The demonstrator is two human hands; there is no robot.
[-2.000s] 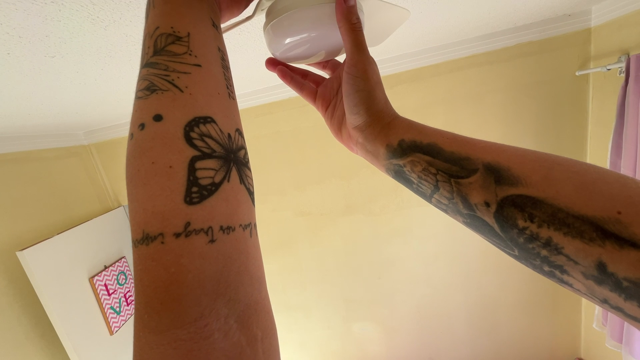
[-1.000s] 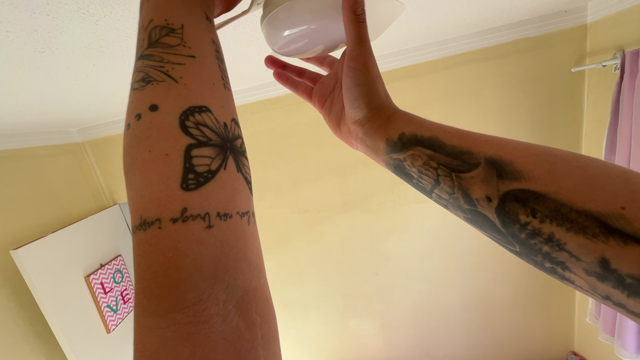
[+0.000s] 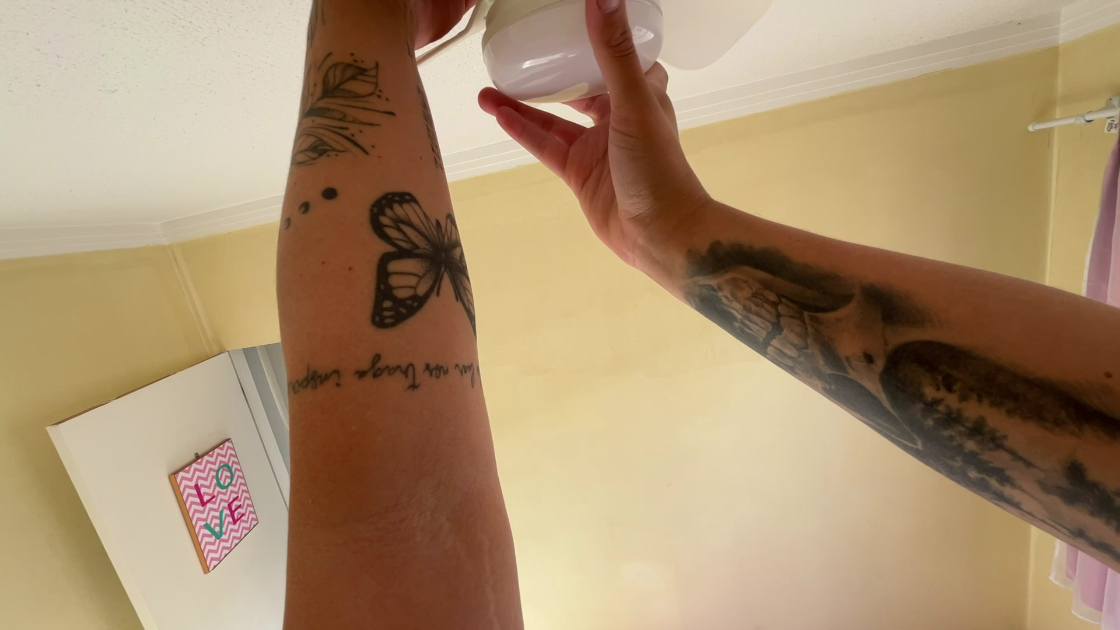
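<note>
A rounded white light cover hangs below the ceiling at the top centre, on what looks like a ceiling fan. My right hand supports it from below and from the side nearest me, thumb up along its front and fingers spread beneath. Behind and to the right of the cover a pale fan blade shows. Only a small part of my left hand is visible at the top edge, left of the cover, beside a thin white arm or bracket; its fingertips are out of frame, so its grip is hidden.
White crown moulding runs between the textured ceiling and the yellow wall. At the lower left stands an open white door with a small patterned sign. A curtain rod and a pink-purple curtain are at the right edge.
Both hands keep nearly the same places around the light cover. The pale blade behind it shows at a slightly different angle.
</note>
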